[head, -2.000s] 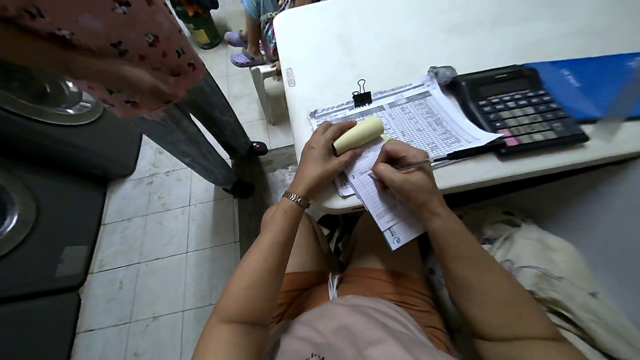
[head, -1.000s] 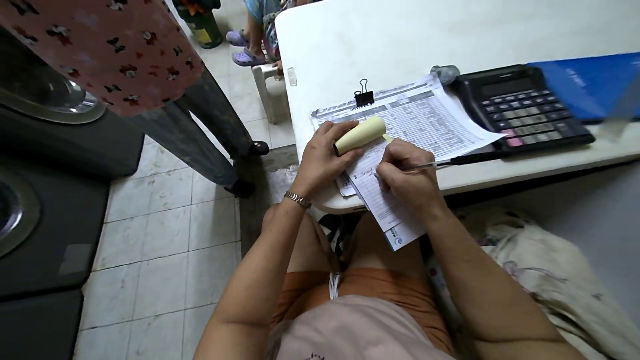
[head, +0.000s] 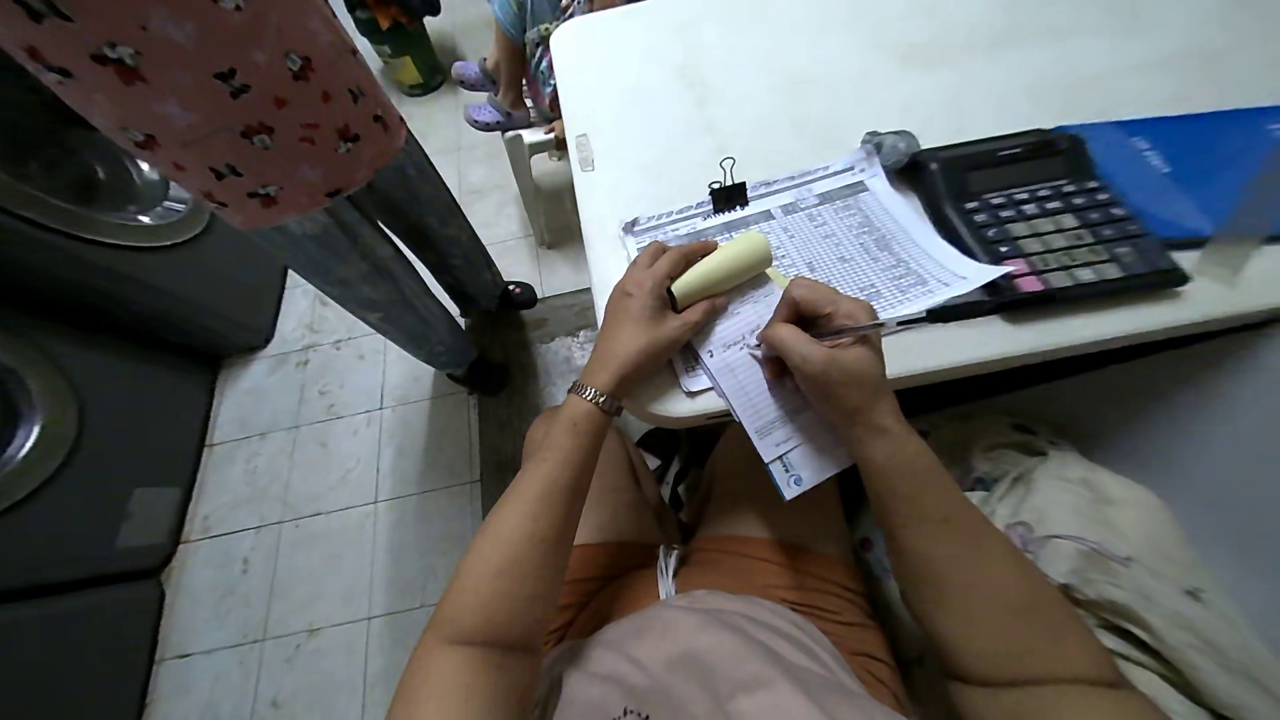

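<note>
My left hand (head: 650,310) holds back the rolled yellow pages (head: 728,268) of a receipt pad and presses on its upper left. My right hand (head: 830,350) grips a pen (head: 865,328), its tip on the pad's white slip (head: 770,390), which bears printed lines and handwriting. The slip's lower end juts past the table edge over my lap. Under the pad lie printed table sheets (head: 830,240) with a black binder clip (head: 729,193) at their top. To the right of the sheets sits a black calculator (head: 1060,215).
A blue folder (head: 1190,170) lies beyond the calculator on the white table (head: 720,90). A person in a patterned pink top (head: 230,110) stands to my left, by front-loading machines (head: 90,430). Cloth (head: 1100,520) is heaped at my right. Another person's feet in purple clogs (head: 495,115) show behind a white stool.
The standing person's arm, seen across the pink top earlier, is out of view now. My right hand has shifted slightly over the slip; my left hand keeps its hold.
</note>
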